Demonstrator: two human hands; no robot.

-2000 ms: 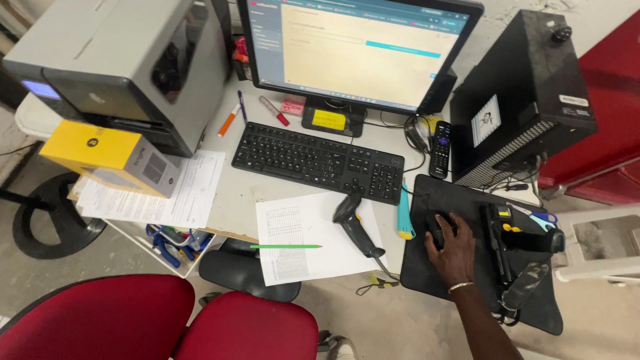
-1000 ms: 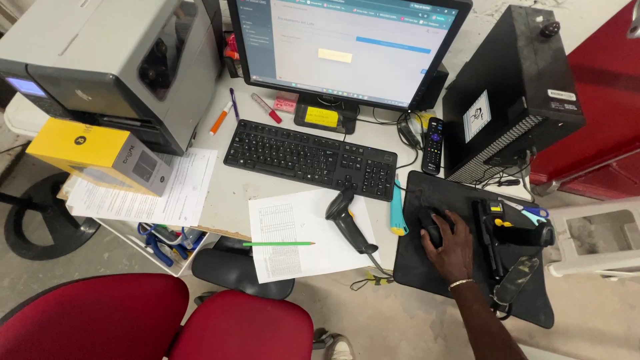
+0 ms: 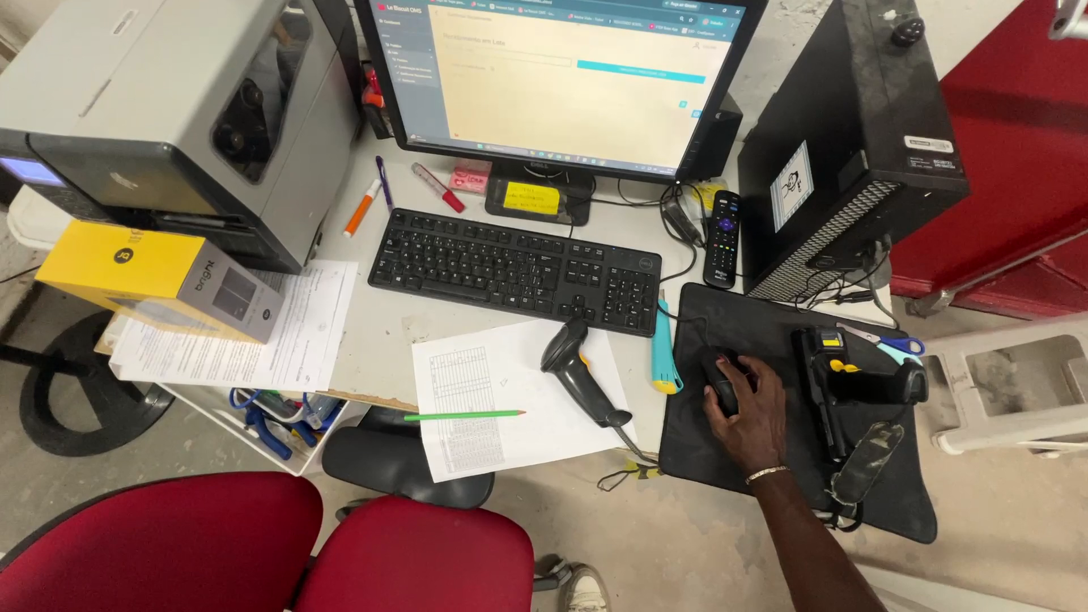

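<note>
My right hand (image 3: 748,412) rests over a black computer mouse (image 3: 719,380) on a black mat (image 3: 693,438), its fingers curled on the mouse. Just right of it lies a black handheld terminal with a pistol grip (image 3: 875,382). Left of the mat are a turquoise box cutter (image 3: 662,348) and a black barcode scanner (image 3: 585,374), which lies on a printed sheet (image 3: 459,374) with a green pencil (image 3: 466,416). Behind them stand a black keyboard (image 3: 514,268) and a lit monitor (image 3: 561,76). My left hand is out of view.
A grey label printer (image 3: 161,102) stands at the left, with a yellow and grey box (image 3: 161,280) in front, on printed papers (image 3: 297,340). A black computer case (image 3: 850,144) and remote control (image 3: 722,238) are at the right. Red chairs (image 3: 416,552) stand before the desk, near an open drawer (image 3: 297,455).
The monitor's page has changed: a small box shown at its middle one second ago is gone, and the bar at its right is turquoise instead of blue. My right hand stays on the mouse.
</note>
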